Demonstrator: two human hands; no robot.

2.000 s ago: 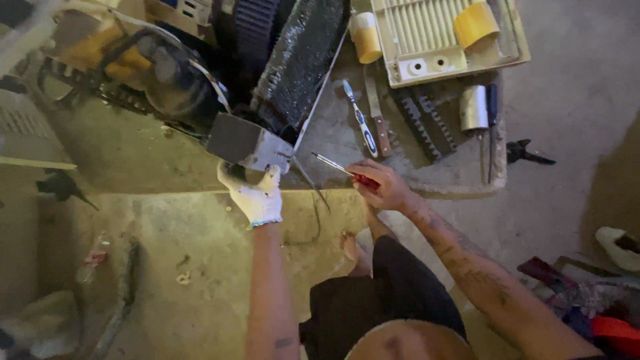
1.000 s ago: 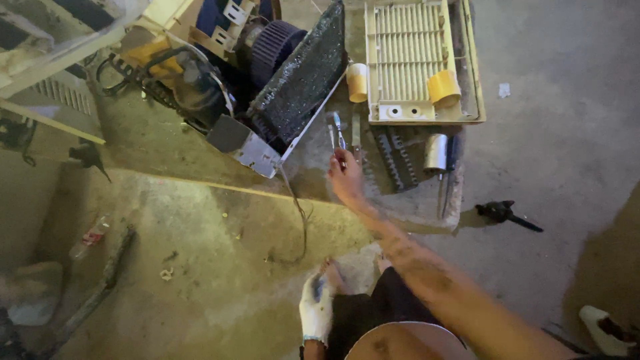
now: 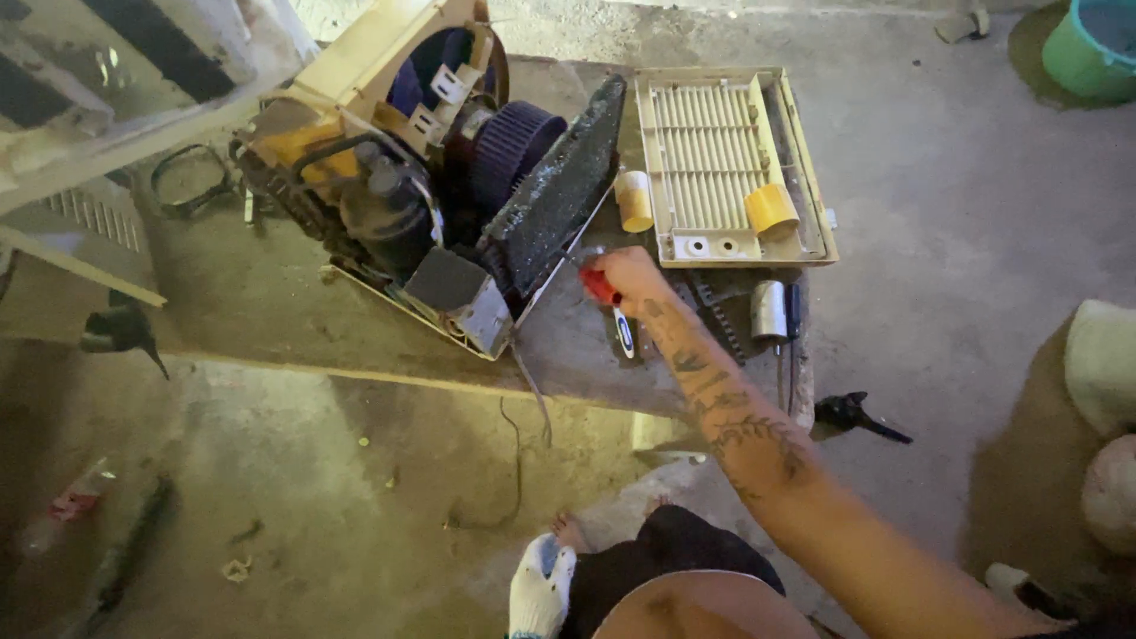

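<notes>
My right hand (image 3: pixel 626 277), bare, grips the red handle of a screwdriver (image 3: pixel 600 282); its shaft points toward the lower side of a dark finned coil (image 3: pixel 564 191). Whether the tip touches is unclear. The coil stands tilted in an opened window air conditioner, beside a blue blower wheel (image 3: pixel 517 142), a black compressor (image 3: pixel 388 209) and a grey metal box (image 3: pixel 457 297). A toothbrush (image 3: pixel 625 333) lies just below my right hand. My left hand (image 3: pixel 540 586), in a white glove, is low in the view near my leg, apart from the unit; its fingers are partly hidden.
A cream grille panel (image 3: pixel 710 160) lies right of the unit with yellow rolls (image 3: pixel 635 202) at it. Near the slab's right end are a silver cylinder (image 3: pixel 769 309) and a dark-handled tool (image 3: pixel 792 311). The slab's front edge (image 3: pixel 390 382) crosses the view. A green bucket (image 3: pixel 1087 58) stands top right.
My left hand has left the grey box, where it was two seconds ago, and is down by my leg. My right hand has moved forward to beside the coil with the screwdriver.
</notes>
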